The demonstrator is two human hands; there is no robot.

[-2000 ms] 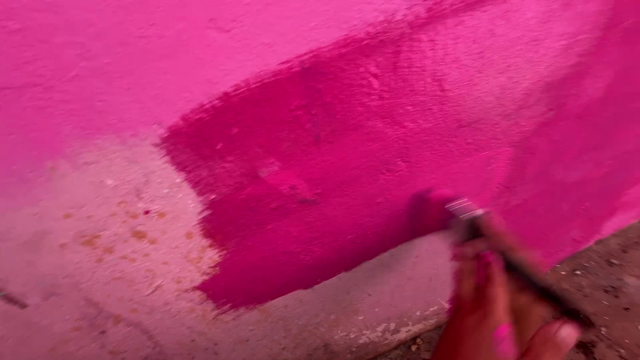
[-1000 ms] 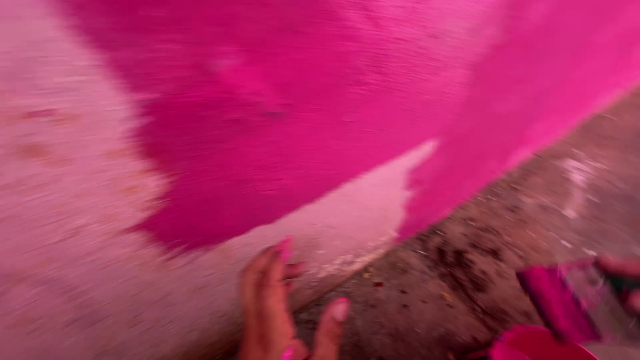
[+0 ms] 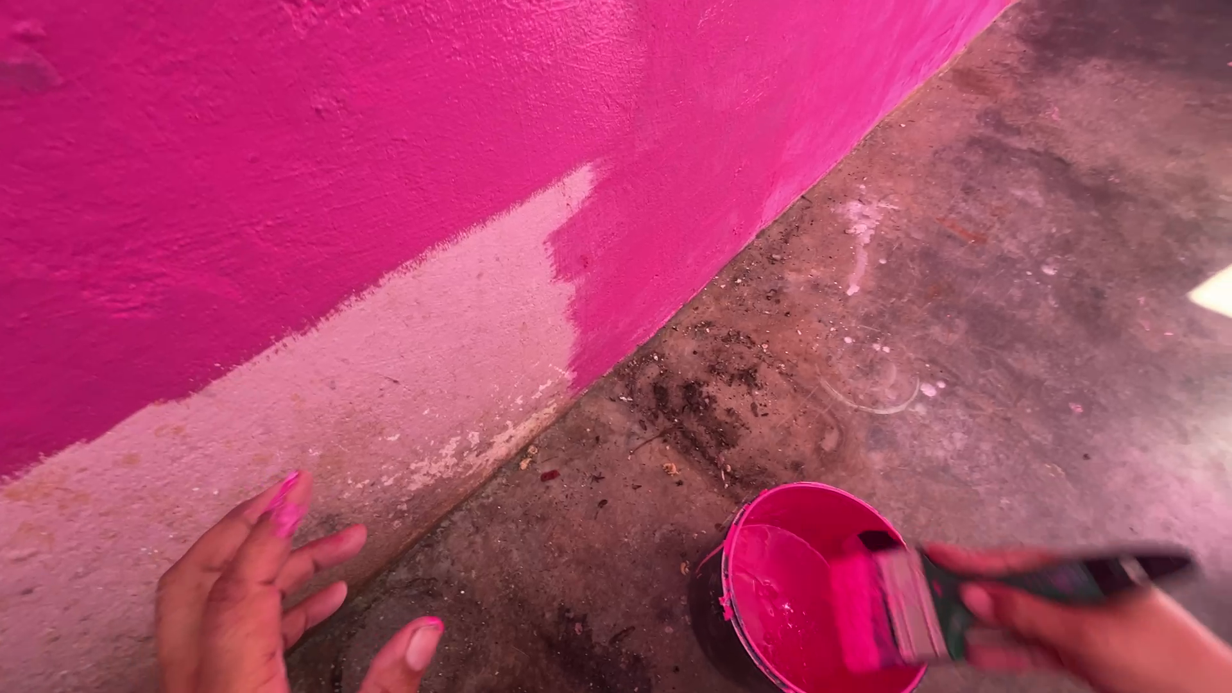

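My right hand [image 3: 1078, 616] grips the dark green handle of a flat paintbrush [image 3: 900, 606] at the lower right. Its bristles, coated in pink paint, are over the open mouth of a paint bucket [image 3: 736, 626], blurred by motion. Wet pink paint [image 3: 780, 597] lies in the bucket. At the lower left my left hand [image 3: 269, 597] is empty, fingers apart, with pink smears on its fingertips. It is in front of the pale, unpainted lower part [image 3: 414, 337] of a wall. Glossy pink paint covers the wall [image 3: 289, 164] above and to the right of that patch.
A concrete floor [image 3: 962, 318] meets the wall along a diagonal edge. Dark dirt and debris [image 3: 693, 414] lie near that edge, and pale paint drips [image 3: 861, 231] mark the floor farther right. A bright patch [image 3: 1215, 292] shows at the right edge.
The brush was against the wall two seconds ago and is now over the bucket in my right hand. The view has shifted right, showing more floor and the bucket.
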